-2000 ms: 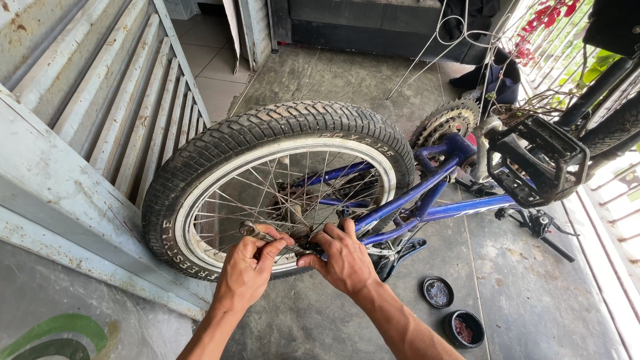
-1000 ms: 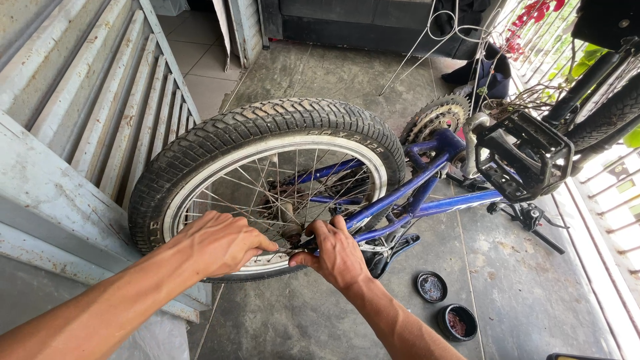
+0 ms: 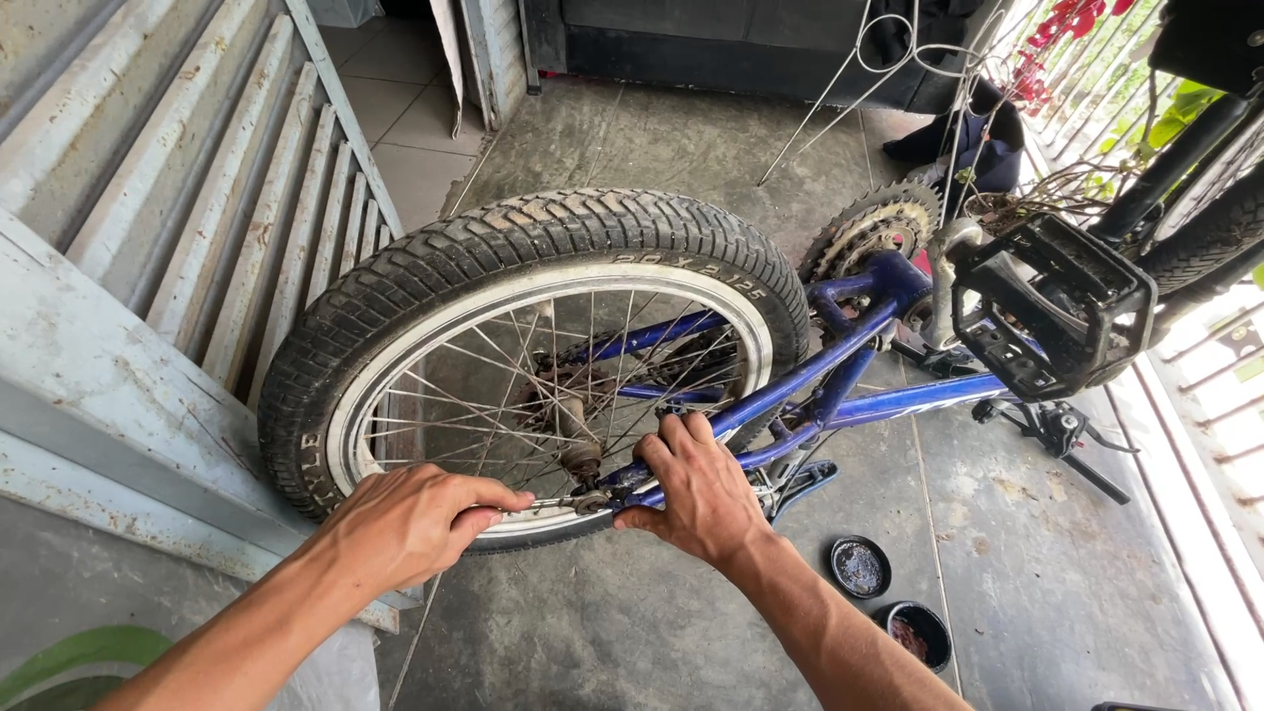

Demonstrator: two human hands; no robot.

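Note:
A bicycle with a blue frame (image 3: 889, 400) lies upside down or on its side; which, I cannot tell. Its rear wheel's black tyre (image 3: 533, 232) and pale rim surround the spokes and the hub (image 3: 578, 444). My left hand (image 3: 420, 518) pinches a thin metal wrench (image 3: 553, 503) whose far end meets the axle nut (image 3: 592, 502). Around the blue frame end beside the axle, my right hand (image 3: 696, 484) is closed, thumb below and fingers above. The chainring (image 3: 874, 232) and a black pedal (image 3: 1057, 301) are to the right.
Slatted metal panels (image 3: 188, 197) stand close on the left. Two small black containers, one (image 3: 860, 567) above the other (image 3: 916, 635), sit on the floor at lower right, near a handlebar end with a brake lever (image 3: 1066, 430). A wire stand (image 3: 913, 49) and dark sofa-like furniture (image 3: 691, 44) are behind.
Two seconds ago my left hand held the tool nearer the axle, pointing up to the left. One second ago it reached over the rim; now it is lower, at the wrench's outer end.

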